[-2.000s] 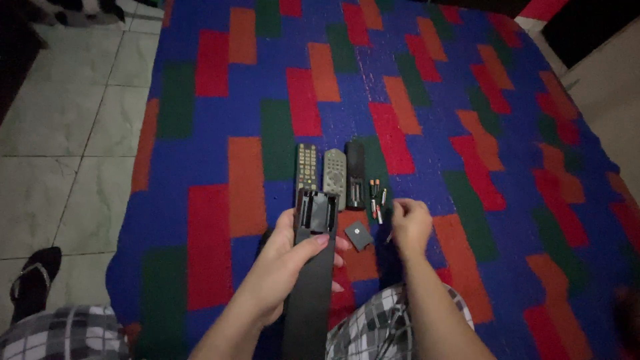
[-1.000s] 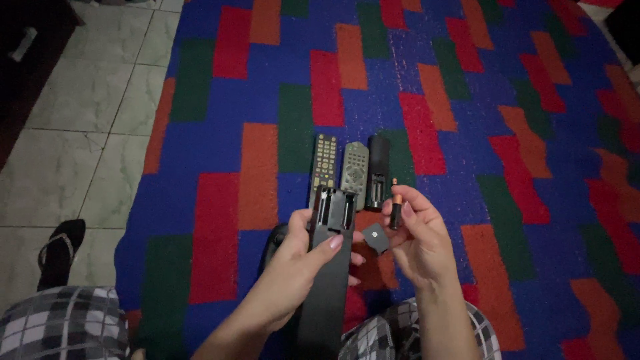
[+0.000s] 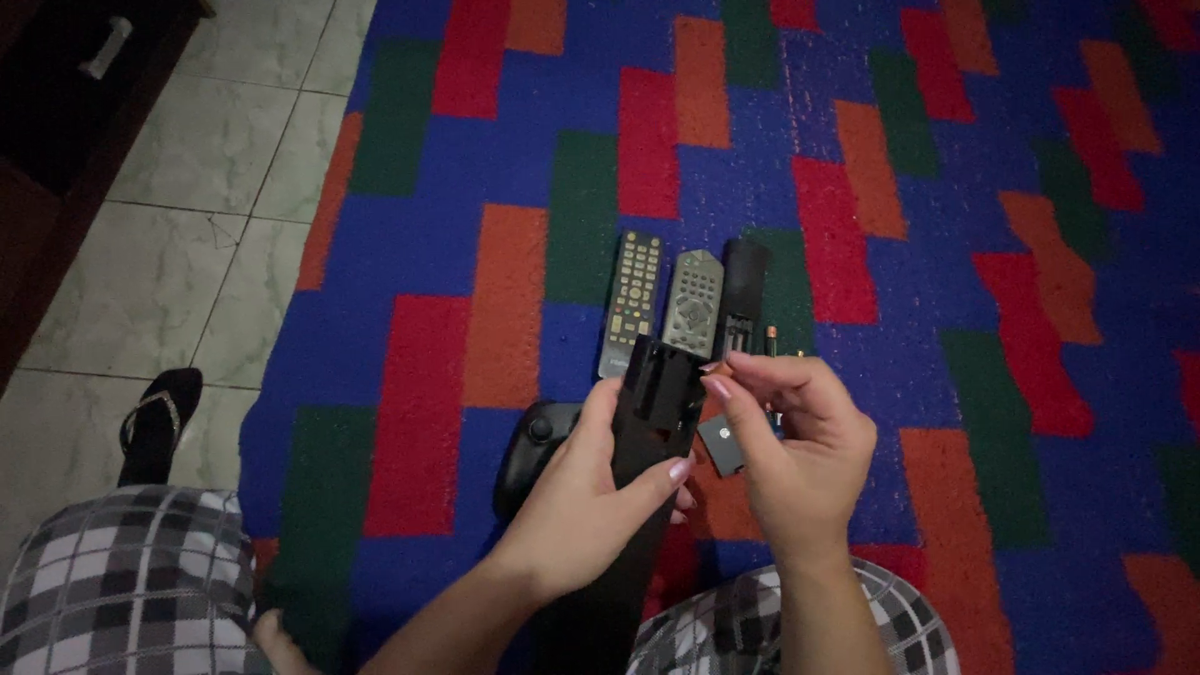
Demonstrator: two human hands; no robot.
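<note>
My left hand (image 3: 600, 478) is closed around a long black remote control (image 3: 647, 450), held back side up with its battery compartment uncovered. My right hand (image 3: 797, 441) is at the compartment's right edge, thumb and index finger pinched together; whether a battery is between them cannot be told. Beyond the hands lie a dark remote with light buttons (image 3: 635, 300), a grey remote (image 3: 695, 300) and a black remote (image 3: 745, 281) with its own compartment exposed. A small dark cover (image 3: 721, 444) lies beside my right hand, and batteries (image 3: 772, 339) show partly behind it.
A black game controller (image 3: 534, 450) lies left of my left hand, partly hidden. Everything rests on a patterned woven cover (image 3: 422, 375). Tiled floor (image 3: 159, 281) and dark furniture with a handle (image 3: 103, 56) are at the left, with a sandalled foot (image 3: 159, 427) below.
My right hand, which held up a battery one second ago, has moved left to the open compartment. Two seconds ago it was down beside the loose batteries. My left hand keeps its hold.
</note>
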